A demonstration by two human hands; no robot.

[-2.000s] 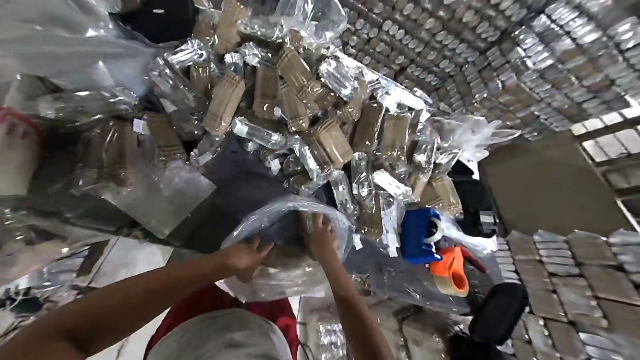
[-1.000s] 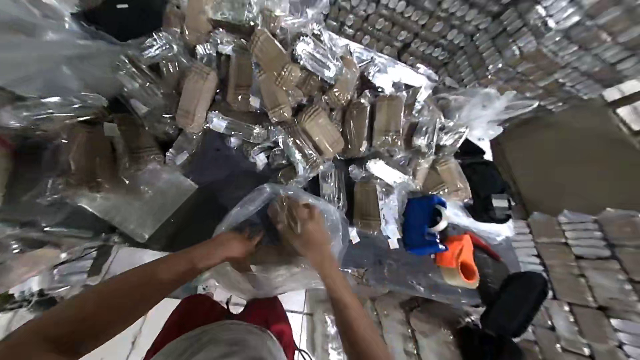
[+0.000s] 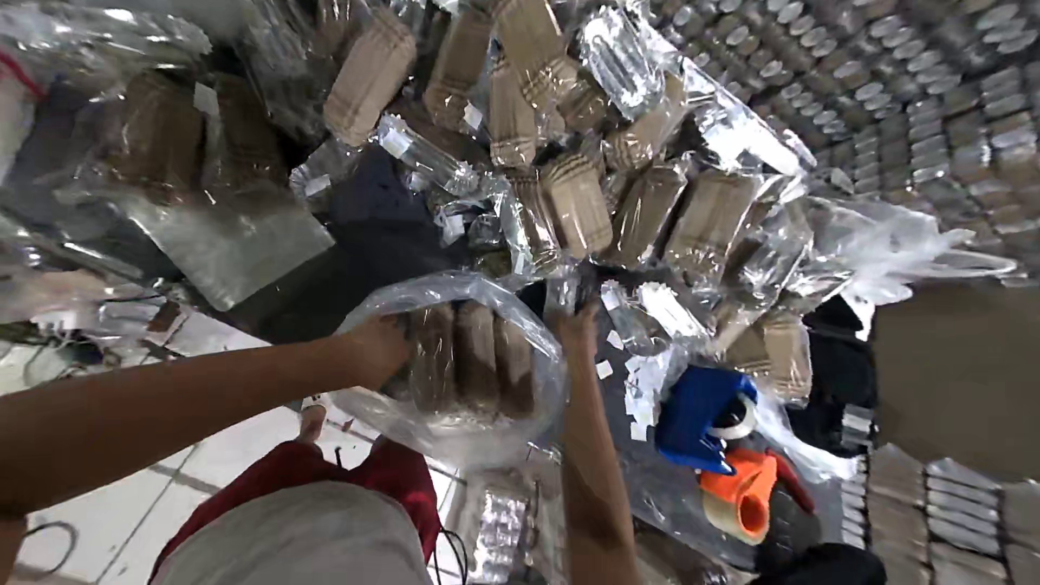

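A large clear plastic bag (image 3: 548, 349) stands open-mouthed in front of my body, with several brown wrapped packets (image 3: 475, 353) side by side in it. My left hand (image 3: 378, 349) is inside the bag's left rim against the packets; its fingers are partly hidden. Beyond the right rim, my right hand (image 3: 575, 321) is at a small clear-wrapped packet (image 3: 563, 291) at the edge of the pile; blur hides how its fingers sit. A heap of brown packets in clear plastic (image 3: 577, 203) lies just beyond both hands.
A blue tape dispenser (image 3: 699, 414) and an orange tape dispenser (image 3: 743, 487) lie at the right. Stacked wrapped packets (image 3: 934, 122) fill the upper right, beside a brown flat surface (image 3: 959, 374). A flat clear plastic bag (image 3: 236, 244) lies at the left. White floor tiles (image 3: 227, 455) show below.
My right hand has moved out of the bag to the edge of the pile. Several packets now show plainly inside the bag. My left hand remains at the bag's left side.
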